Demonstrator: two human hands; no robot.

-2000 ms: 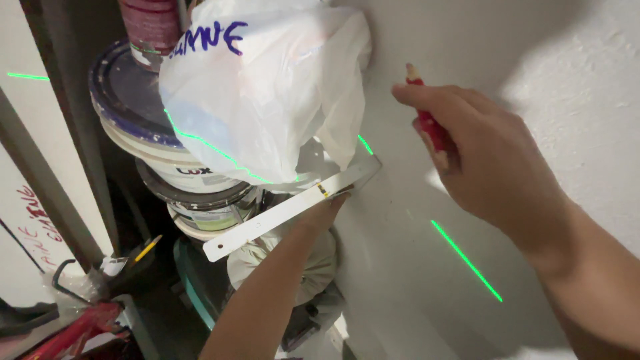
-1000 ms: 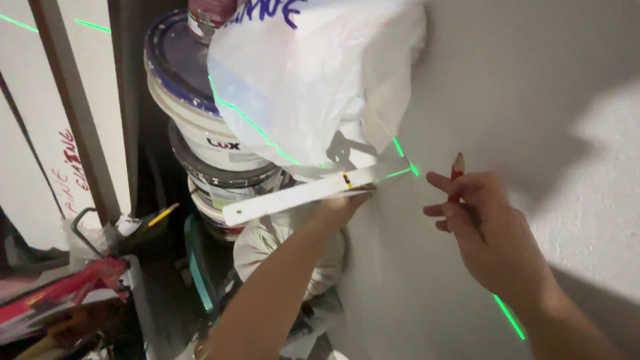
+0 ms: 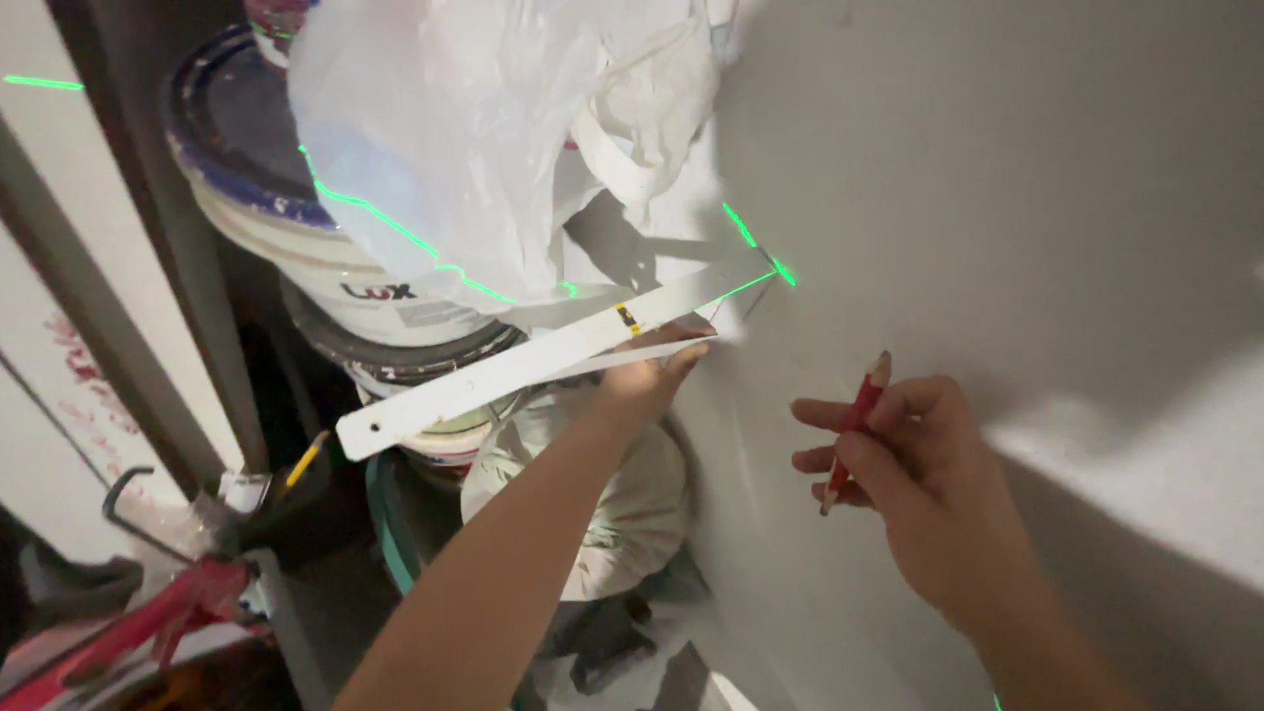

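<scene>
My left hand (image 3: 647, 370) holds a long white metal tool (image 3: 474, 395), perhaps a carpenter's square or a folded strip, whose far end lies at the grey wall (image 3: 938, 197). The near end has a small hole, and a black and yellow mark sits partway along. A green laser line crosses the far end and the wall. My right hand (image 3: 908, 454) grips a red carpenter's pencil (image 3: 867, 405), its sharpened end up, a little away from the wall. The palm side of my left hand is partly hidden by the tool.
Stacked paint buckets (image 3: 415, 311) stand at the left, with a filled white plastic bag (image 3: 425, 128) over them. Below are a tied pale sack (image 3: 632, 494) and the rim of a green container (image 3: 380, 523). A red tool (image 3: 188, 592) and a yellow pencil (image 3: 304, 462) lie at lower left.
My right hand with the pencil is lower relative to the tool's far end than two seconds ago. My left hand still holds the white tool. The view has shifted.
</scene>
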